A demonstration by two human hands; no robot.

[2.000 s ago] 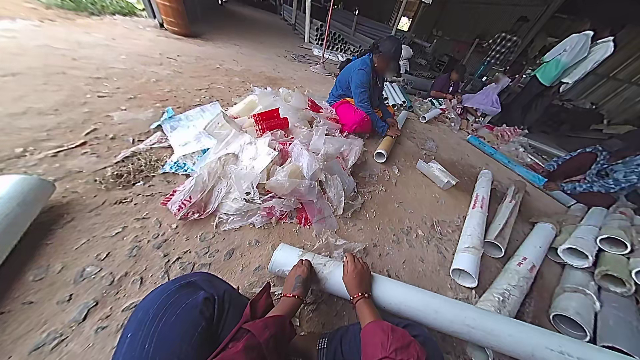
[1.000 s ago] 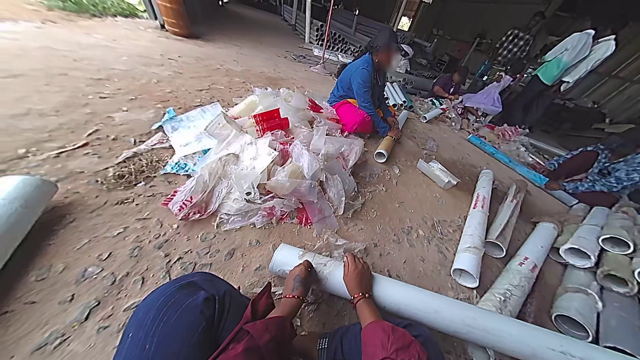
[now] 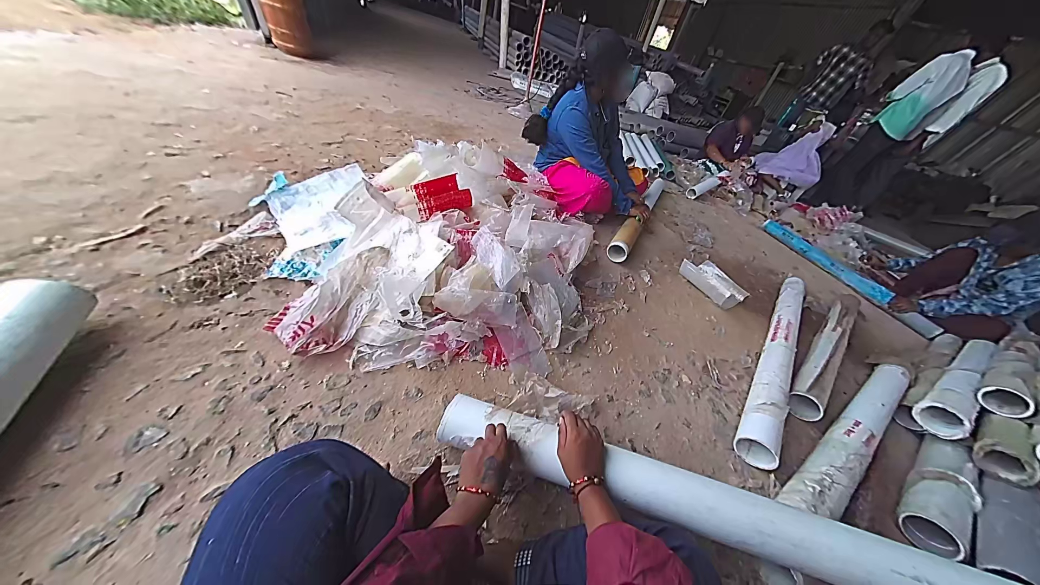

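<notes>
A long white plastic pipe (image 3: 699, 496) lies slantwise in front of me, its near-left end open above my knees. My left hand (image 3: 489, 459) rests on the pipe close to that end, fingers bent over the top. A short way along it, my right hand (image 3: 580, 448) lies over the pipe's upper side. Between and around the hands, thin translucent wrapping film (image 3: 528, 429) clings to the pipe. Whether the fingers grip pipe or film is not plain. A loose scrap of film (image 3: 546, 396) touches the ground just beyond the hands.
Beyond the pipe is a heap of torn plastic film (image 3: 455, 268). Wrapped pipes (image 3: 772, 374) and a stack of pipes (image 3: 938, 487) lie at the right. Another pipe end (image 3: 36, 333) is at the left. A person in blue (image 3: 581, 138) holds a brown-wrapped pipe (image 3: 634, 227); others work farther back.
</notes>
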